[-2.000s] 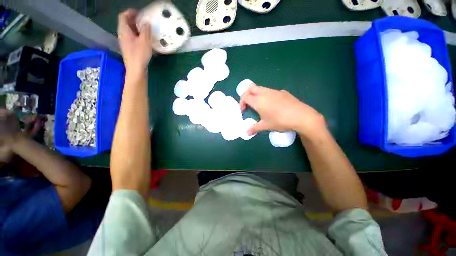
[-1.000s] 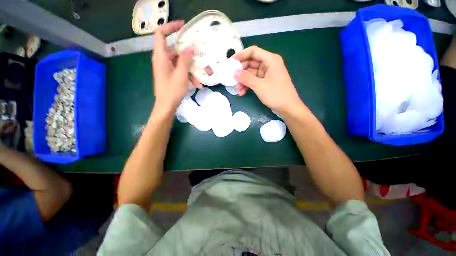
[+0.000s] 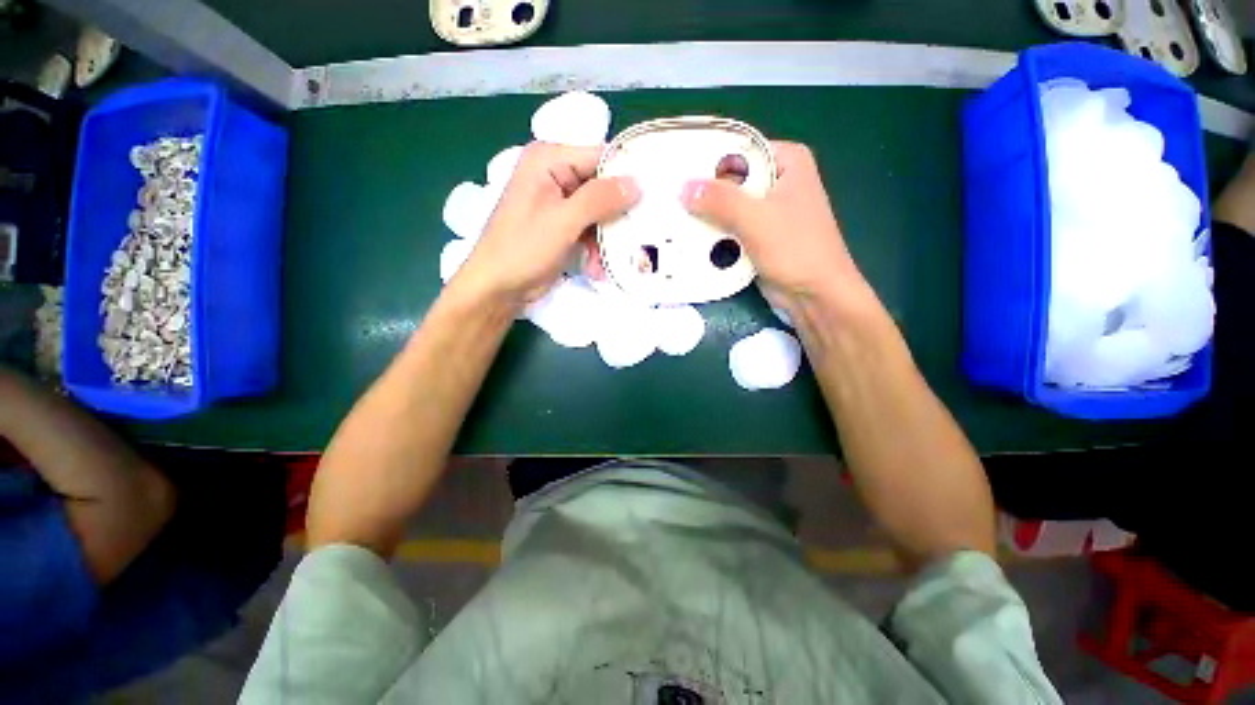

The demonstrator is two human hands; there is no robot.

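A cream plastic housing (image 3: 688,276) with dark holes is held between both my hands above the green bench. My left hand (image 3: 551,214) grips its left edge with the thumb on its face. My right hand (image 3: 785,227) grips its right edge, thumb also on the face. A white pad (image 3: 663,207) appears to lie in the housing under both thumbs; its outline blends with the shell and the grille is hidden. Loose white pads (image 3: 626,335) overlap on the bench around and below the housing. One white pad (image 3: 764,358) lies apart at the right.
A blue bin (image 3: 241,262) of small beige-grey pieces stands at left. A blue bin (image 3: 1005,262) heaped with white pads stands at right. A pale guide rail (image 3: 661,69) crosses behind, with housings (image 3: 489,17) beyond. A person's arm (image 3: 83,475) is at far left.
The housing has moved from the far left to the middle, nearer me. My right hand has brought a white pad to it, and both thumbs now rest on the housing's face.
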